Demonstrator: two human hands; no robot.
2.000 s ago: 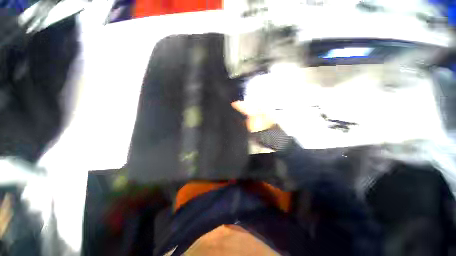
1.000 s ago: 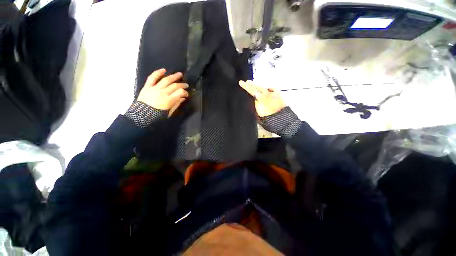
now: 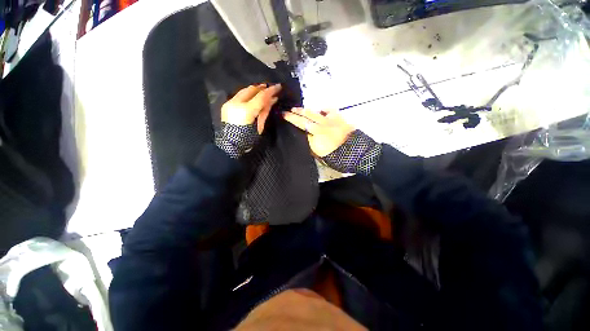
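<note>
The black back panel (image 3: 178,97) lies on the white table left of the needle, its lower mesh end hanging toward my lap. A faint camouflage webbing (image 3: 210,48) runs along it. The presser foot and needle area (image 3: 288,68) is at the panel's right edge. My left hand (image 3: 249,105) lies on the panel close to the needle, fingers bent on the dark material. My right hand (image 3: 318,128) is at the panel's right edge, fingertips pointing at my left hand. Both hands press or hold the dark edge; the exact grip is hidden.
The sewing machine head (image 3: 249,26) stands above the panel, its control panel (image 3: 420,10) at the top. Black tangled bits (image 3: 462,116) lie right of the needle. A clear plastic bag (image 3: 546,142) is at the right, a white plastic bag (image 3: 58,258) at lower left.
My left hand has moved right, close to my right hand and the needle. My right hand has shifted slightly left. The panel's lower part is now bunched and angled. The view has shifted.
</note>
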